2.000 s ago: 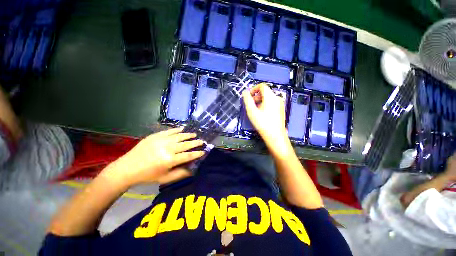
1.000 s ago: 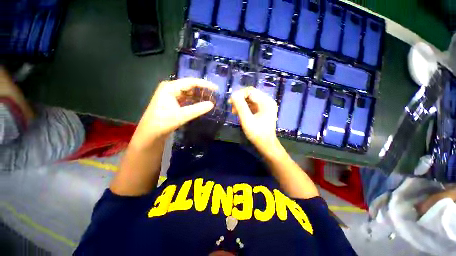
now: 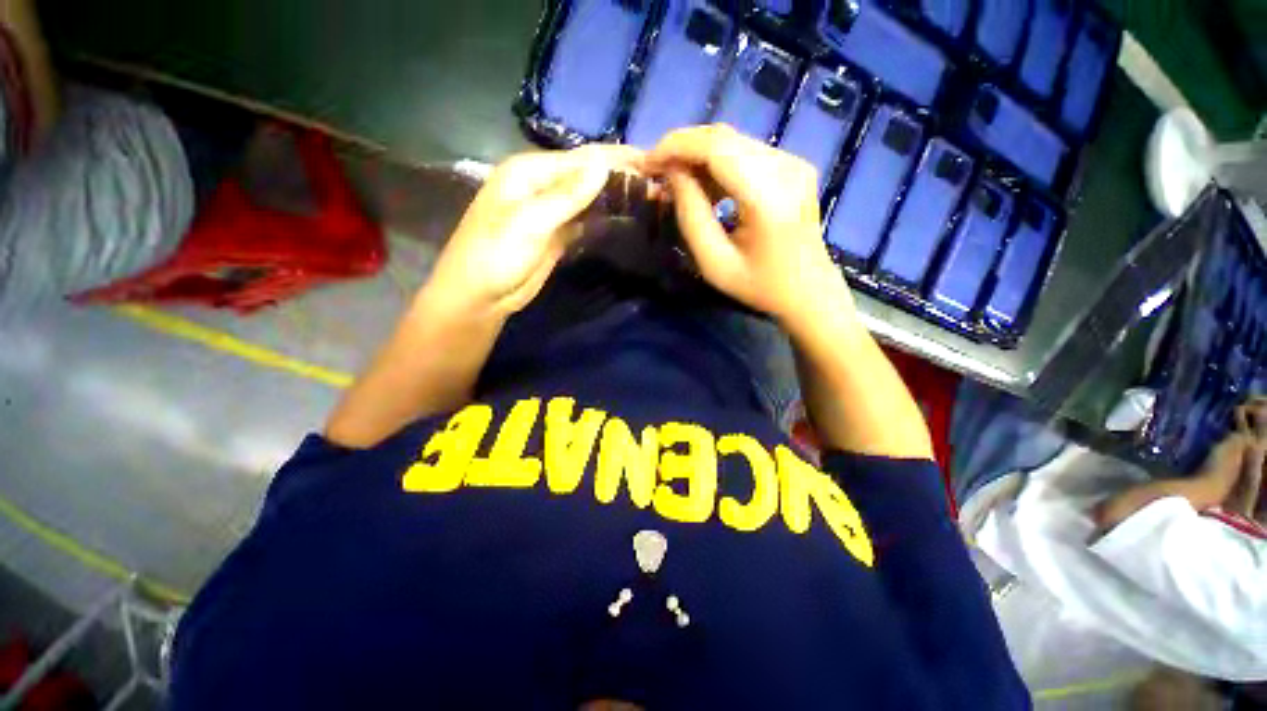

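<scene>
My left hand [image 3: 535, 229] and my right hand [image 3: 762, 215] meet fingertip to fingertip in front of my chest, at the bench's near edge. My left hand holds a dark, see-through strip sheet [image 3: 628, 208], seen only in part between the hands. My right thumb and fingers are bent close together at it; whether they pinch a small part is too blurred to tell. A small blue spot shows inside my right hand's curl. Beyond the hands lies the black blister tray [image 3: 989, 333] with blue phone cases [image 3: 873, 188] in its pockets, cut off by the top edge.
The dark green bench [image 3: 403, 84] runs across the top. At right are a white disc [image 3: 1181, 160], another tray of blue cases [image 3: 1230, 313] and a person's hand and white sleeve [image 3: 1181, 535]. Red stools [image 3: 264, 229] stand below the bench. A striped garment [image 3: 104, 202] shows at left.
The view has tilted down and turned, so the tray sits higher and further right. My hands have come together nearer the bench edge. The single dark item at upper left has left the view.
</scene>
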